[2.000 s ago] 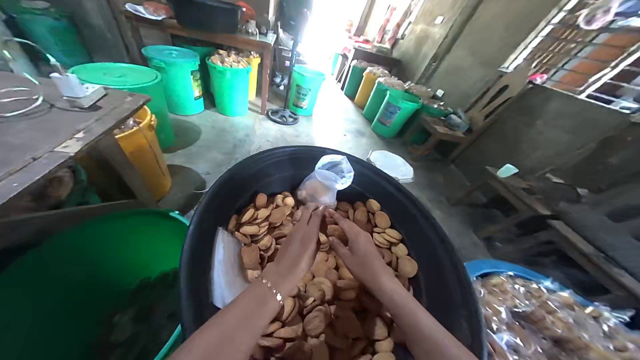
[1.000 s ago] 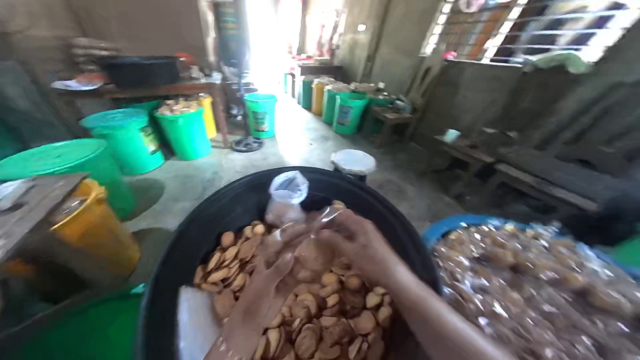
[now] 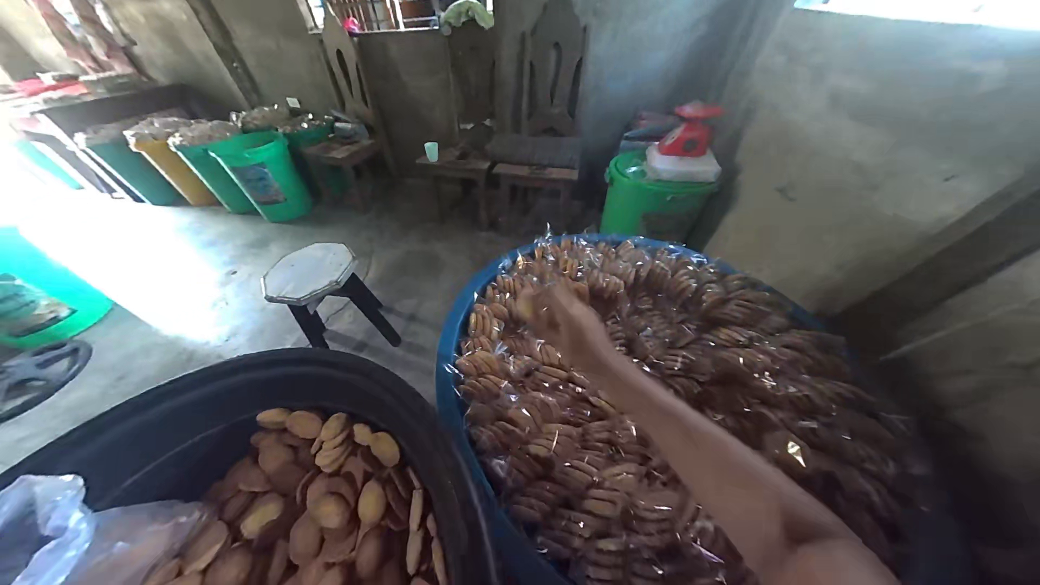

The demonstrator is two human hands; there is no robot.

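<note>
My right hand [image 3: 552, 313] reaches over the far left part of a blue tub [image 3: 448, 349] heaped with clear plastic packets of round biscuits [image 3: 597, 471]. The hand is blurred and rests at or just above the packets; whether it holds one cannot be told. Left of this tub stands a black tub [image 3: 325, 366] with loose brown biscuits [image 3: 305, 504]. A clear plastic bag [image 3: 122, 540] lies over them at the lower left. My left hand is out of view.
A stool with a pale octagonal top [image 3: 310, 272] stands beyond the tubs. Green buckets [image 3: 264, 175] line the back left. A red scale [image 3: 689, 134] sits on a lidded green bucket [image 3: 646, 199] near the wall. A dark wheel-shaped object [image 3: 41, 378] lies at the left.
My view has swung to the right. Both hands were together over the black tub; my right hand has moved across to the packets in the blue tub, and my left hand has left the view.
</note>
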